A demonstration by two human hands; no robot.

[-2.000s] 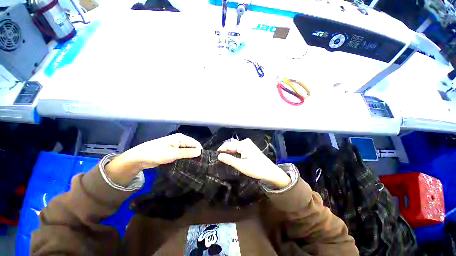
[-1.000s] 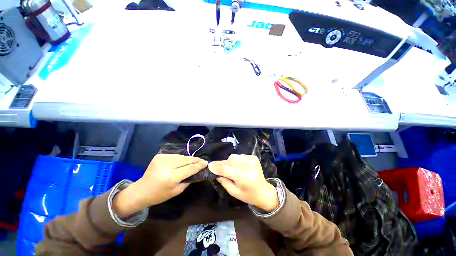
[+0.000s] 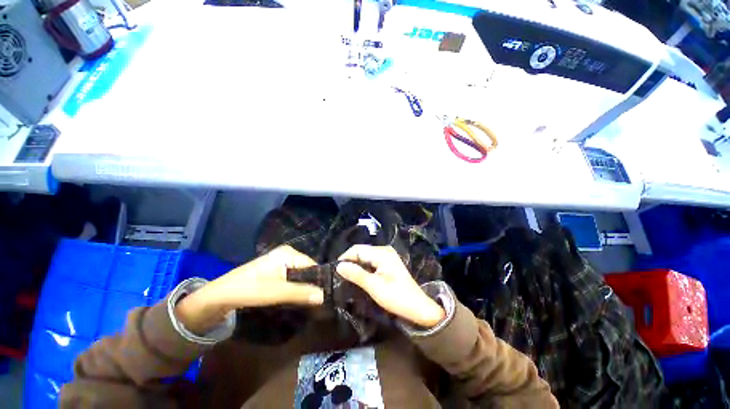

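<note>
A dark plaid garment (image 3: 352,310) lies over my lap below the table edge. Its narrow waistband (image 3: 312,274) is stretched between my hands. My left hand (image 3: 272,279) holds the band's left part between thumb and fingers. My right hand (image 3: 383,279) pinches the band just right of it, thumb on top. A white label or tape (image 3: 368,224) shows on the dark cloth behind my hands. The fingers hide part of the band.
The white table's front edge (image 3: 336,185) runs above my hands. On it are scissors (image 3: 471,140), small snips (image 3: 411,101) and the sewing machine (image 3: 560,56). A plaid pile (image 3: 552,311) and red stool (image 3: 664,311) are at right, a blue bin (image 3: 104,311) at left.
The white loop seen a second ago above my left hand no longer shows. My left hand has opened out flatter along the band, and the band between my hands now shows more.
</note>
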